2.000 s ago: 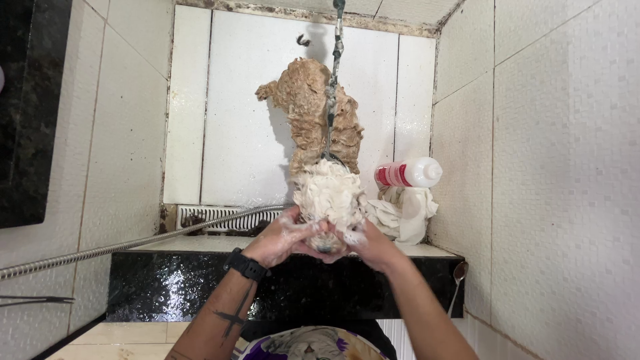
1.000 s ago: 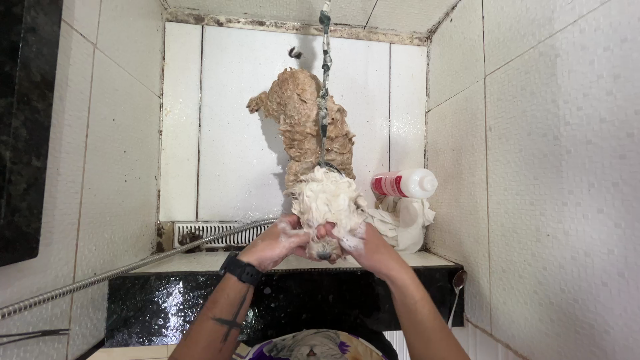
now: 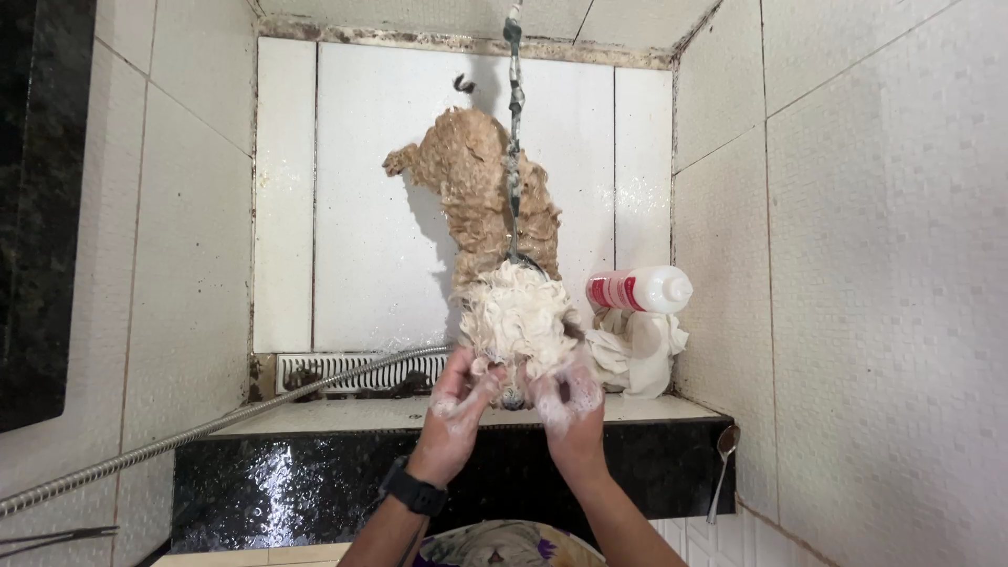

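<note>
A wet, curly-coated dog (image 3: 472, 181) stands in a white tiled wash basin, its tan body stretching away from me and its pale, lathered head (image 3: 516, 319) toward me. Its dark nose (image 3: 513, 398) points at the basin's front edge. My left hand (image 3: 465, 390), below a black wristwatch, touches the left side of the muzzle fur with fingers curled. On the opposite side, my right hand (image 3: 568, 394) is in the fur, coated with foam. Both hands' fingertips are partly hidden in the fur. A dark, foam-covered leash (image 3: 514, 142) runs from above to the dog's neck.
A white and red plastic bottle (image 3: 639, 290) lies on its side against a crumpled white cloth (image 3: 642, 346), right of the dog. At left, a metal shower hose (image 3: 213, 425) crosses a slotted drain grate (image 3: 362, 373). A spoon (image 3: 724, 465) rests near the black stone ledge (image 3: 315, 480) at right.
My hands have moved apart, from close together under the muzzle to either side of it. The dog's body stays in about the same place.
</note>
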